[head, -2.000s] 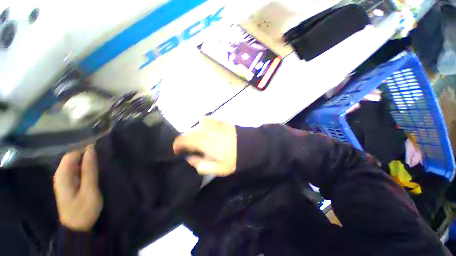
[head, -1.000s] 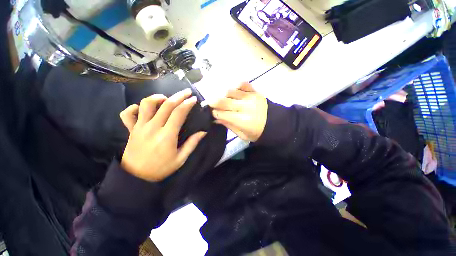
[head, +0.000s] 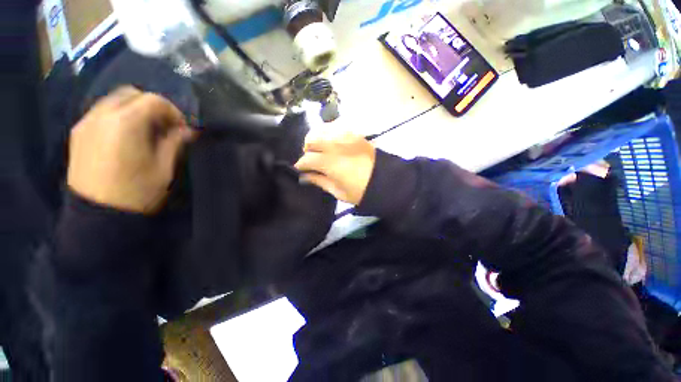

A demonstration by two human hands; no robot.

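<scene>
A black garment piece (head: 246, 201) lies under the sewing machine head and drapes over the table edge toward the lap. My left hand (head: 127, 149) is at the left, blurred, with its fingers curled and pinching the cloth's far left part. My right hand (head: 337, 166) holds the cloth's right edge between thumb and fingers, just below the needle area. The cream-white knob (head: 313, 46) and small metal parts (head: 319, 91) of the machine stand above my right hand. The needle tip cannot be made out.
A smartphone (head: 440, 63) with a lit screen lies on the white table (head: 478, 142). A folded black bundle (head: 565, 52) lies at the table's right end. A blue plastic basket (head: 655, 201) with black and pink scraps stands at the right. White paper (head: 260, 339) lies near the lap.
My left hand has moved left, away from my right hand, and lifts some cloth. My right hand stays near the needle area. The view has shifted, so more of the brown surface by the paper shows.
</scene>
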